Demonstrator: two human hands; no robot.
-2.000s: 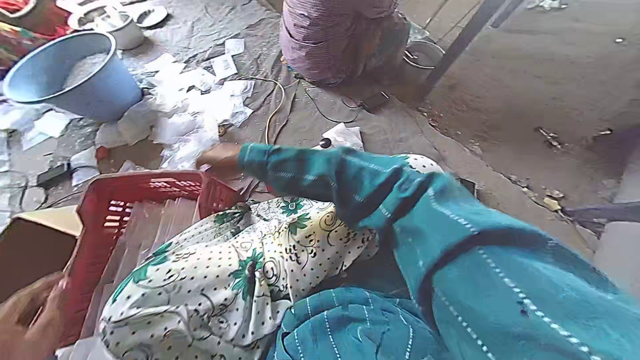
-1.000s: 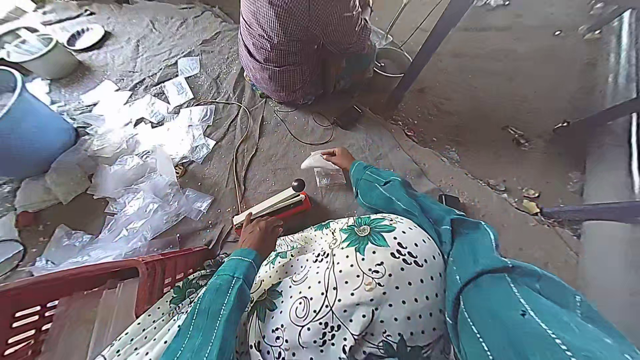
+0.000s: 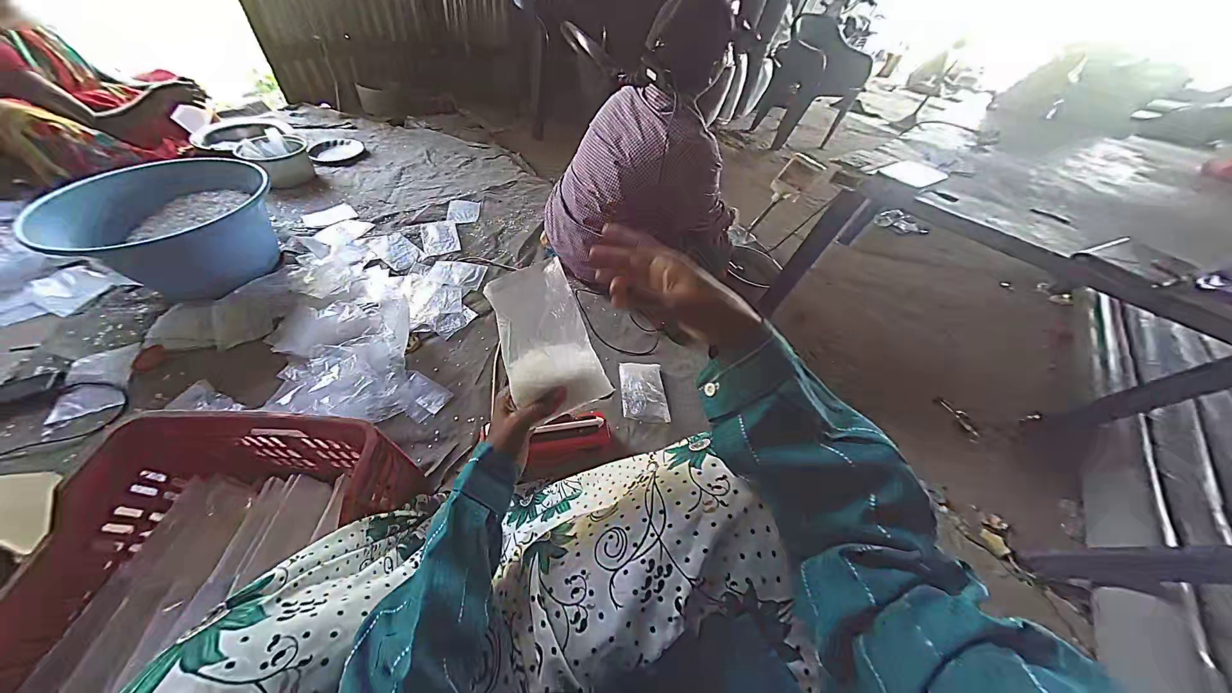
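Note:
My left hand (image 3: 520, 421) grips the lower end of a clear plastic bag (image 3: 547, 337) with whitish contents gathered at its bottom. My right hand (image 3: 674, 284) is raised to the right of the bag, fingers spread and slightly blurred, holding nothing. Just beyond my lap, partly behind my left hand, lies a red hand-operated bag sealer (image 3: 577, 435). To its right a small filled packet (image 3: 644, 393) rests on the ground sheet. Flat plastic bags (image 3: 231, 549) stand in a red plastic crate (image 3: 318, 433) at the lower left.
Plastic packets (image 3: 361, 327) lie scattered beyond the crate, near a blue tub (image 3: 173, 226) holding pale material. One person (image 3: 640, 173) sits ahead with their back turned; another person (image 3: 87, 106) sits at the upper left. A metal-framed table (image 3: 1020, 236) stands right. Cables cross the sheet.
My left hand has left the sealer's arm and now holds a bag. My right hand no longer holds the small packet; one lies on the sheet. The view has tilted up.

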